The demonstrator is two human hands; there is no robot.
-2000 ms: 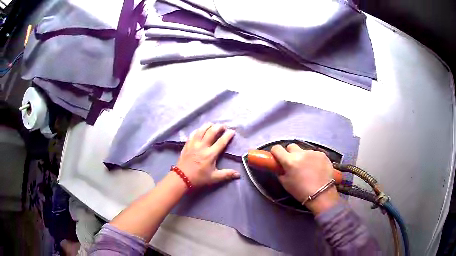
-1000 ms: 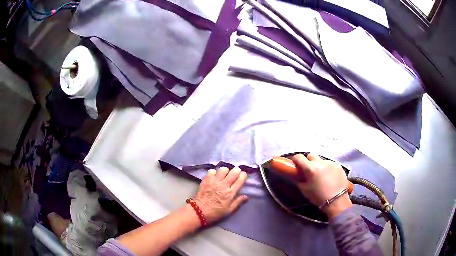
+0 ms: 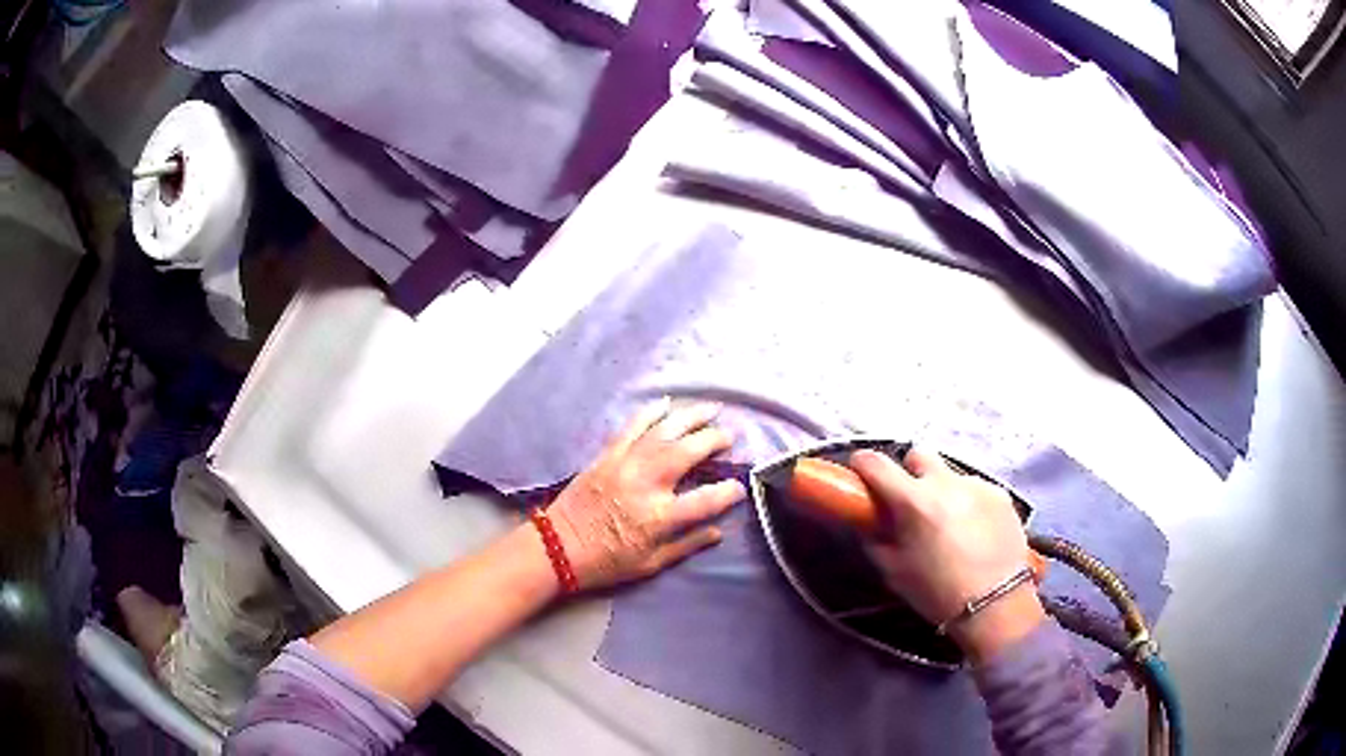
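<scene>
A lilac-grey garment panel point(image 3: 591, 355) lies spread on the white pressing table point(image 3: 354, 399). My right hand point(image 3: 945, 547) is closed around the orange handle of a steam iron point(image 3: 827, 569), whose dark pointed soleplate with pale rim rests on the panel, tip to the left. My left hand point(image 3: 650, 495) lies on the panel just left of the iron tip, fingers spread, covering part of the seam point(image 3: 509, 485). The seam between hand and iron is mostly hidden.
A pile of lilac panels with purple bands point(image 3: 413, 104) lies at the back left, beside a white roll point(image 3: 192, 185). Loosely folded panels point(image 3: 1092, 207) lie at the back right. The iron's hose point(image 3: 1129, 635) trails to the lower right. Cloth point(image 3: 222, 591) hangs below the left edge.
The view has turned, shifting the piles. My left hand has moved down with the panel, then up nearer the iron tip, its fingers now more spread. The iron stays in my right hand on the panel.
</scene>
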